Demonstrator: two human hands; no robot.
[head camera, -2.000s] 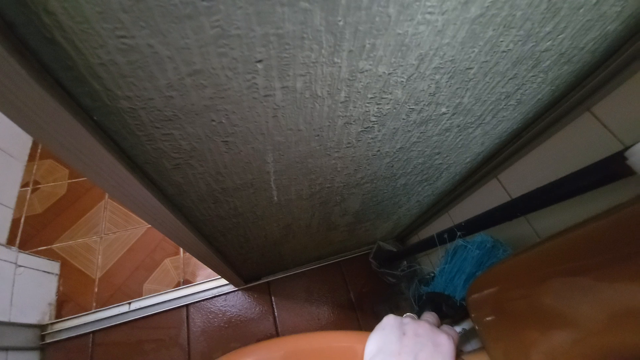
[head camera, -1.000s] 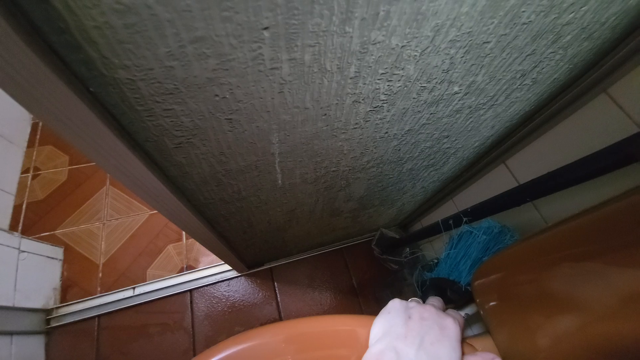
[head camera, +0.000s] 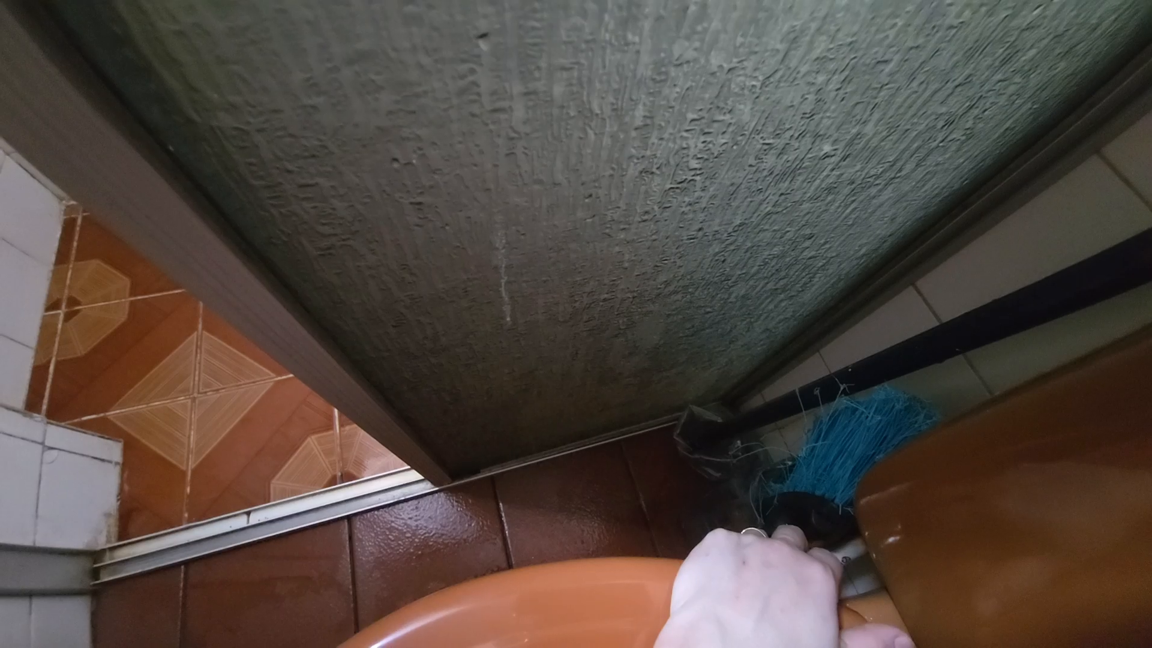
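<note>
My left hand (head camera: 756, 589), seen from the back with a ring on one finger, is at the bottom right over the edge of an orange, glossy rounded rim (head camera: 531, 598), probably of a toilet. Its fingers point away and curl down; their tips and whatever they grip are hidden. Just beyond the fingers lie the blue bristles (head camera: 859, 441) of a brush or broom with a black base (head camera: 810, 515). To the right of the hand rises a glossy orange-brown fixture (head camera: 1026, 486), perhaps the toilet tank. My right hand is not in view.
A textured translucent door panel (head camera: 558, 225) in a brownish frame (head camera: 225, 279) spans the view. A metal track (head camera: 261, 520) runs along the dark red floor tiles (head camera: 423, 540). Patterned tiles (head camera: 193, 396) show beyond. A dark pole (head camera: 990, 328) leans at the right, with clear plastic (head camera: 706, 436) around its end.
More of the back of my left hand shows now, and it covers part of the orange rim. The blue bristles and the pole have stayed beside the wall.
</note>
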